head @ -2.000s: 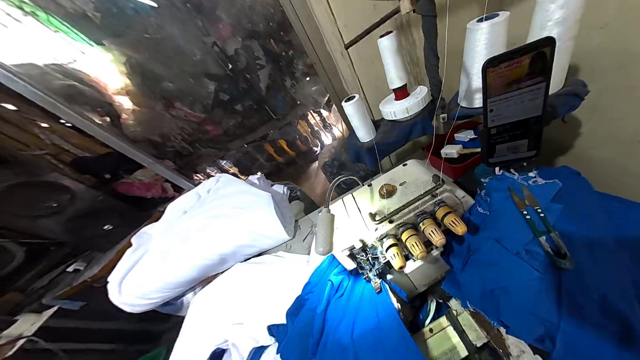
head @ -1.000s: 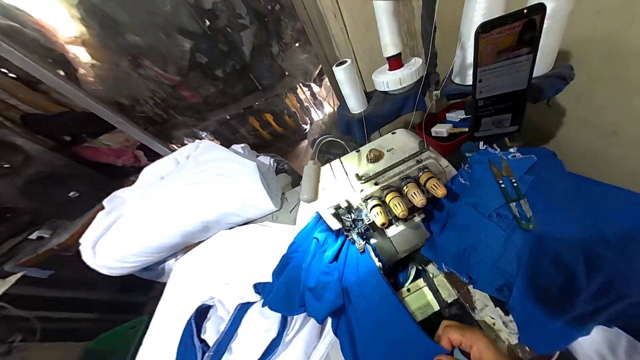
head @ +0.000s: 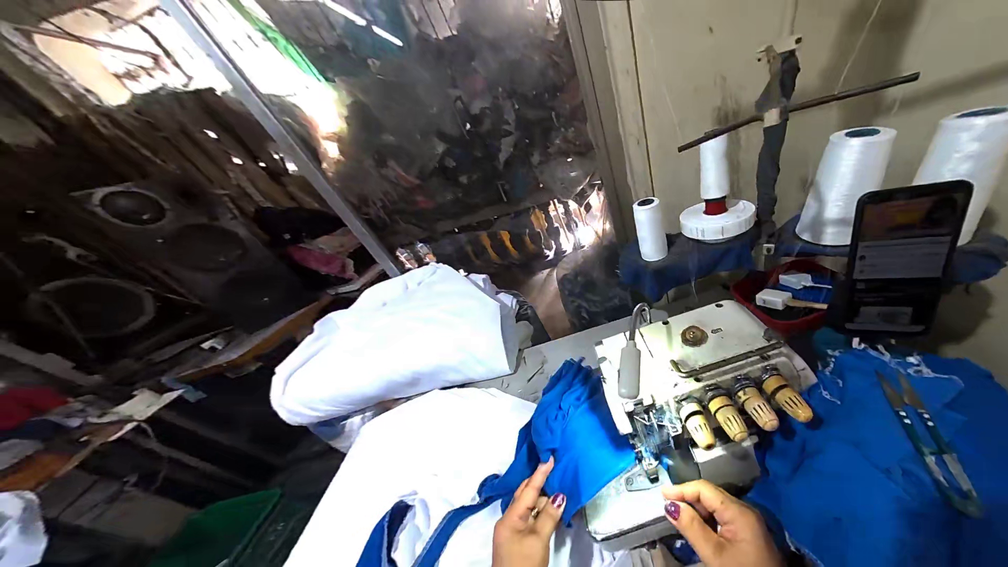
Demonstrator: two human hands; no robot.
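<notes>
An overlock sewing machine (head: 701, 346) with several tension dials stands right of centre. Blue fabric (head: 583, 441) lies bunched at the left of its presser foot. My left hand (head: 529, 516) touches the near edge of this fabric with its fingertips; whether it pinches the cloth I cannot tell. My right hand (head: 720, 524) is at the front right of the machine's metal plate (head: 626, 512), thumb and index finger together near the presser foot; anything between them is too small to tell. White fabric (head: 441, 449) with blue trim spreads to the left.
A white cloth bundle (head: 402, 339) lies behind the white fabric. Thread snips (head: 929, 441) rest on blue cloth (head: 843, 457) at the right. A phone (head: 906, 256) stands before thread cones (head: 846, 185), beside a red bowl (head: 776, 319). Lower left is a green bin (head: 216, 531).
Both hands are now at the machine; one second ago only one hand showed, at the bottom edge. The blue fabric that draped over the machine's front now lies bunched to its left.
</notes>
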